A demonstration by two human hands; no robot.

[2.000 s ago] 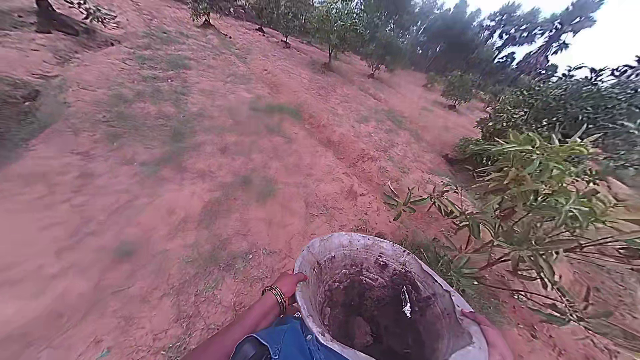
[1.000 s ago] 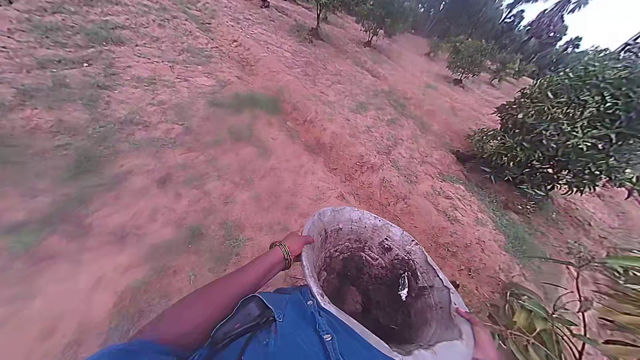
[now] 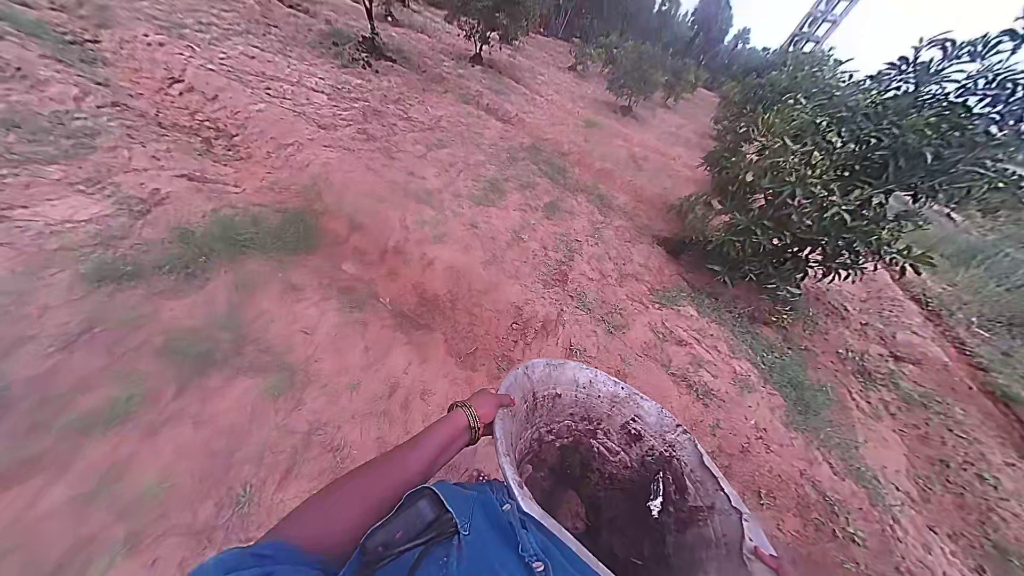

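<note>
A wide, dirt-stained basin [image 3: 608, 432] with a pale rim is held against the front of my blue shirt. My left hand [image 3: 490, 410], with bangles at its wrist, grips the rim on the left side. At the lower right, my right hand [image 3: 770, 562] is on the opposite rim, mostly cut off by the frame's edge. Dark residue coats the inside of the basin, and a small whitish scrap [image 3: 656, 494] lies in it.
Sloping reddish soil [image 3: 448, 304] carries grass patches [image 3: 240, 234]. A leafy bush [image 3: 808, 176] stands at the right, beside a narrow rut. Small trees [image 3: 478, 28] line the back, and a lattice tower [image 3: 818, 24] rises beyond.
The view has moved forward over the slope; the leafy bush at right is nearer, and the low plant at lower right has left the view. Both hands keep hold of the basin.
</note>
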